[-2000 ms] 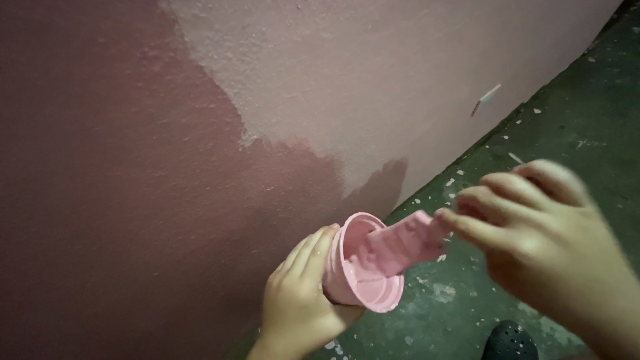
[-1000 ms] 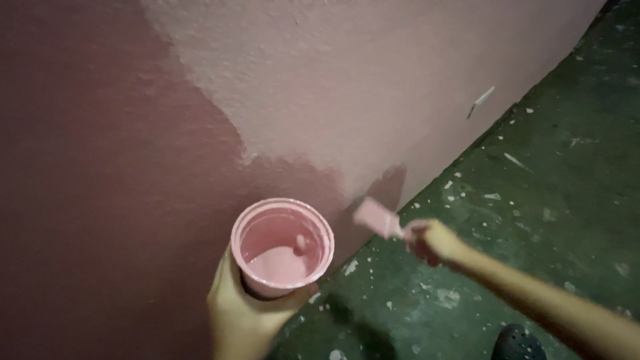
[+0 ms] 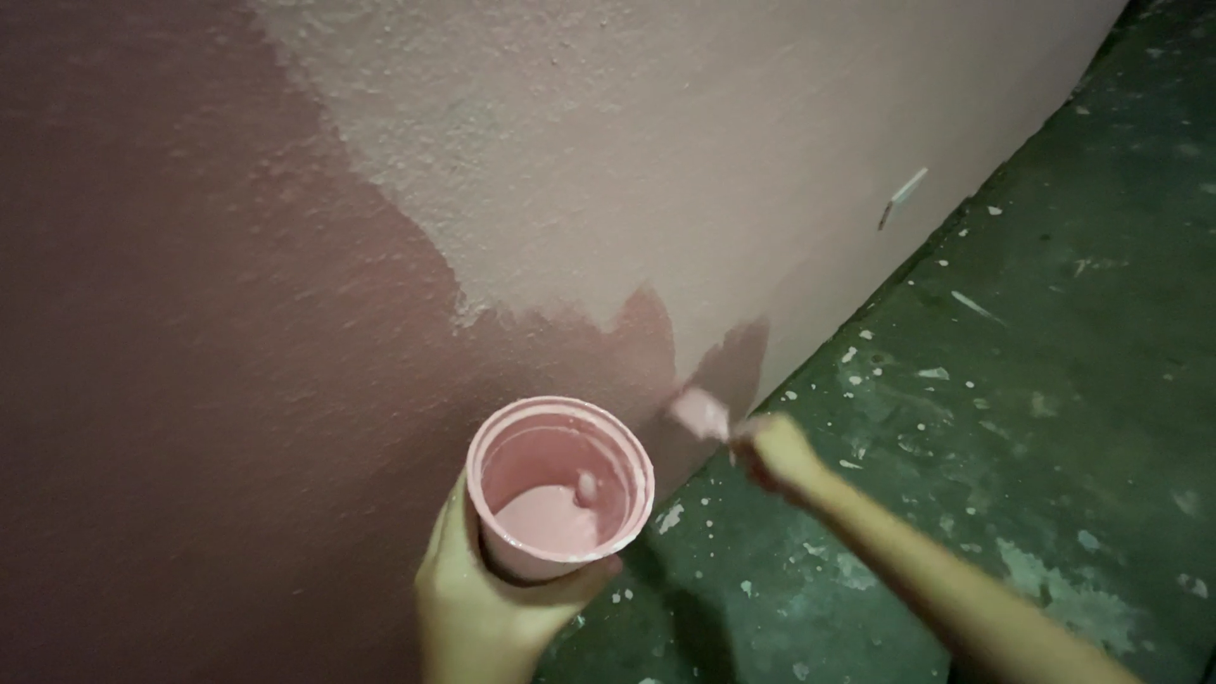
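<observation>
Low in the middle of the head view, my left hand [image 3: 494,603] grips a pink plastic cup [image 3: 560,546] with its mouth tilted up toward me. Pink paint [image 3: 546,518] lies inside, and some coats the inner wall. To the right of the cup, my right hand [image 3: 774,456] is closed around a paintbrush [image 3: 701,413], whose handle is mostly hidden by the fingers. The pink-coated brush head is blurred and lies against or very near the lower wall [image 3: 589,190], where darker pink meets a paler area with an uneven border.
The green floor [image 3: 950,475], spotted with paint and pale flakes, runs along the base of the wall on the right. A small pale mark or strip [image 3: 902,195] shows on the wall near the floor edge.
My right hand has carried the brush from the cup to the lower wall. The cup has turned from its sideways tilt. Compared with one second ago, a darker pink peak stands in the paler area.
</observation>
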